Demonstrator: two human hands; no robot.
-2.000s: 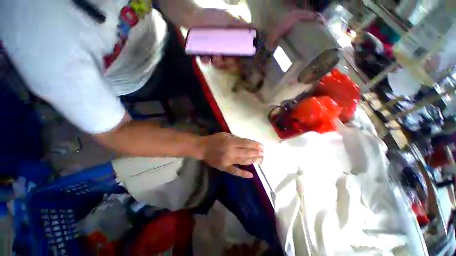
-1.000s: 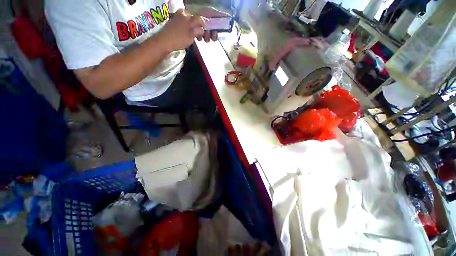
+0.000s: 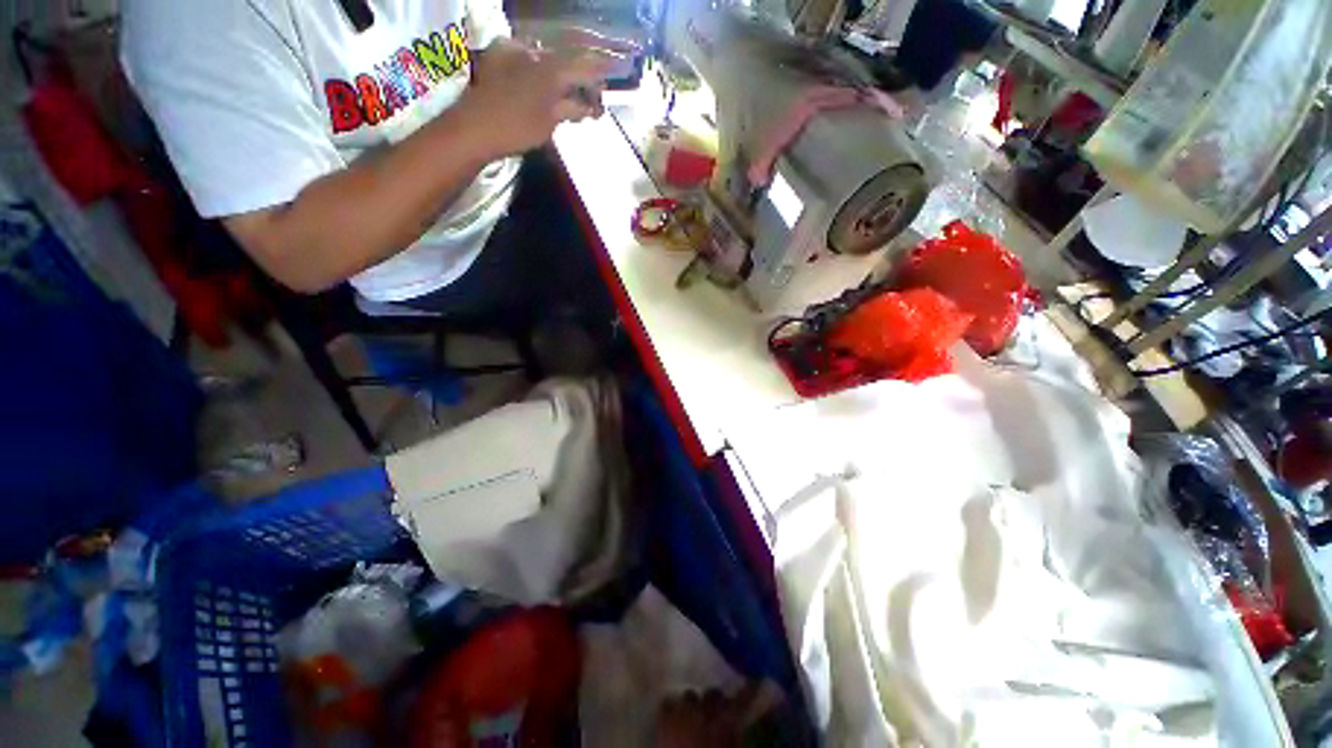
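Note:
White fabric lies crumpled in a large pile on the near part of the table, partly washed out by glare. A shiny red plastic bag sits at the pile's far edge. No hand of mine is on the fabric. A dark, blurred, finger-like shape shows at the bottom edge by beige cloth; I cannot tell whether it is my left hand. My right hand is out of the picture.
A second sewing machine stands beyond the bag. A seated person in a white printed T-shirt has raised hands at the far left. A blue crate holds beige cloth and bags. A red edge runs along the white table.
The neighbour's hand, which rested on the table edge two seconds ago, is drawn back to the other hand. The phone screen no longer shows clearly. The view has shifted slightly; the fabric lies the same.

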